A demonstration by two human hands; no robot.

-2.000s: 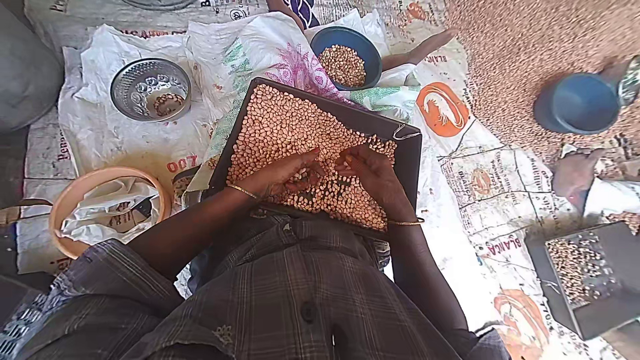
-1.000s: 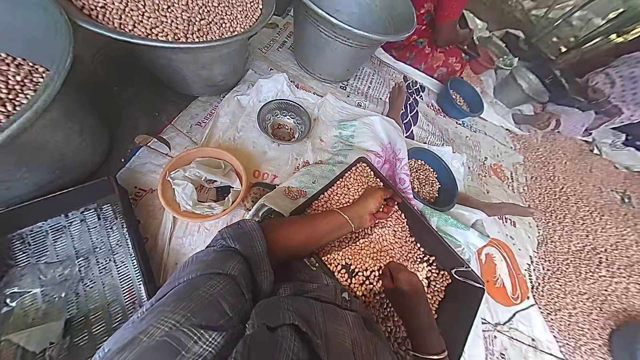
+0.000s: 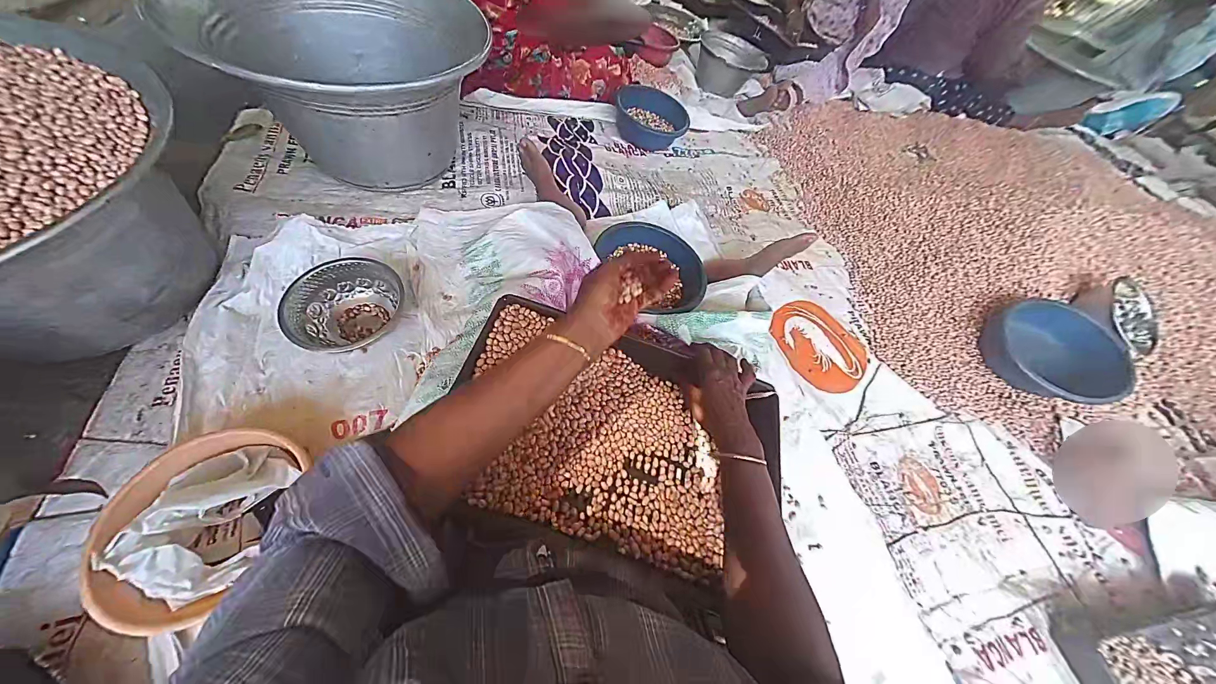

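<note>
A dark rectangular tray (image 3: 769, 432) of shelled nuts (image 3: 579, 442) rests on my lap. My left hand (image 3: 632, 290) reaches past the tray's far edge to a blue plastic bowl (image 3: 698, 285) that holds nuts; some pale nuts show in its cupped palm. My right hand (image 3: 722, 380) lies on the tray's far right rim, fingers bent over it; whether anything is under them is hidden. To the left, a patterned metal bowl (image 3: 309, 294) holds a few small bits.
Large metal tubs (image 3: 380, 123) stand back left, one heaped with nuts (image 3: 62, 133). An orange basin (image 3: 104, 570) with plastic sheeting lies lower left. A nut heap (image 3: 950, 228) spreads at right, with an empty blue basin (image 3: 1054, 351). Other people sit at the back.
My left hand has moved from over the tray to the blue bowl beyond it. My right hand has gone from the nuts to the tray's far rim. The view has swung considerably.
</note>
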